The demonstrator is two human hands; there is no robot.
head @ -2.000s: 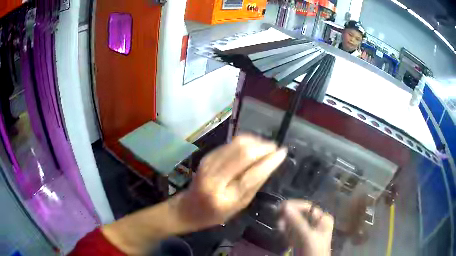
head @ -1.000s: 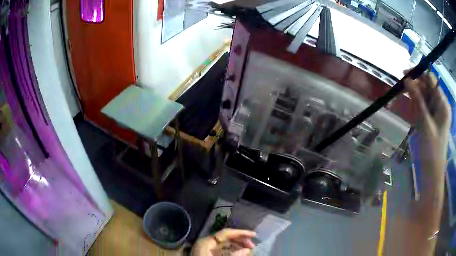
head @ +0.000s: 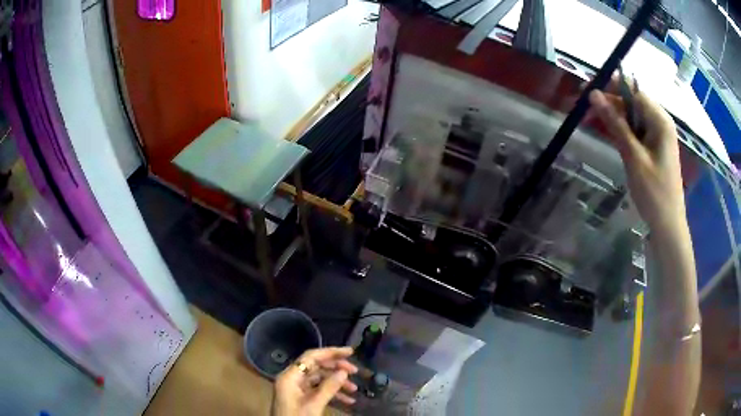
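My right hand [head: 638, 134] is raised at the right and holds a long black strip [head: 561, 140] between its fingers. A slim dark tool [head: 629, 99] also shows in that hand. The strip slants down to the gap between the two roller heads [head: 469, 258] of the dark red machine [head: 487, 69]; its lower end is hard to make out. My left hand [head: 315, 382] is low at the bottom centre, fingers apart and empty. A clear guard [head: 422, 138] covers the mechanism.
A round grey bucket [head: 280, 341] stands on the floor beside my left hand. A grey-green stool [head: 241, 160] is by the orange-red door [head: 175, 81]. Purple strip curtains [head: 49, 154] hang at the left. Grey and dark straps [head: 530, 28] lie on the machine top.
My right hand went from the centre to the far right with the strip, then a little left, the strip now steeper. My left hand moved down from near the rollers, then slightly left.
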